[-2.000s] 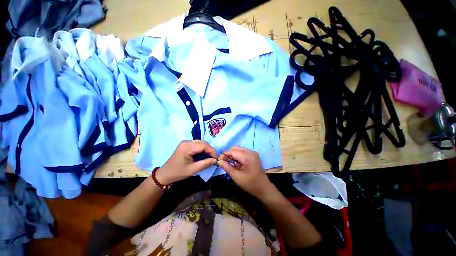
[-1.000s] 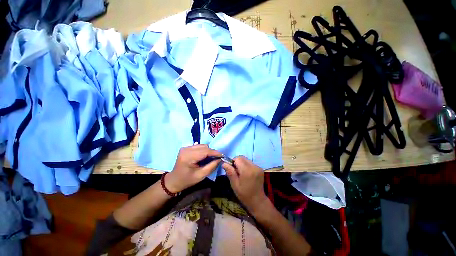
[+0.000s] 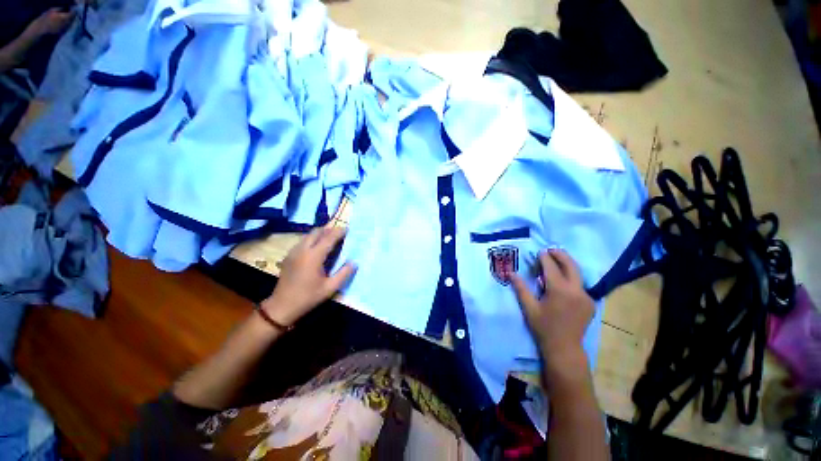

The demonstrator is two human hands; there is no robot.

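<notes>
A light blue shirt [image 3: 396, 243] with a white collar [image 3: 493, 149] lies front up on the table, a black hanger under its collar. Its navy button placket [image 3: 447, 248] runs down the front, with the lower end hanging over the table's near edge. A badge [image 3: 504, 265] sits below the navy pocket trim [image 3: 500, 235]. My left hand [image 3: 311, 266] is at the shirt's left edge, thumb and fingers apart. My right hand [image 3: 560, 302] rests on the shirt right of the badge, fingers curled. A small dark thing shows at its fingertips; I cannot tell what it is.
Several light blue shirts [image 3: 207, 135] overlap at left. Black hangers [image 3: 711, 288] lie heaped at right, beside a pink pouch [image 3: 797, 338]. A black cloth [image 3: 603, 49] lies beyond the shirt. Grey-blue garments [image 3: 54, 243] are at far left, with another person's hand [image 3: 43, 24] above.
The view has swung left, so the shirts and hangers appear further right. My hands have parted from the shirt hem; the left is at the shirt's left edge, the right beside the badge.
</notes>
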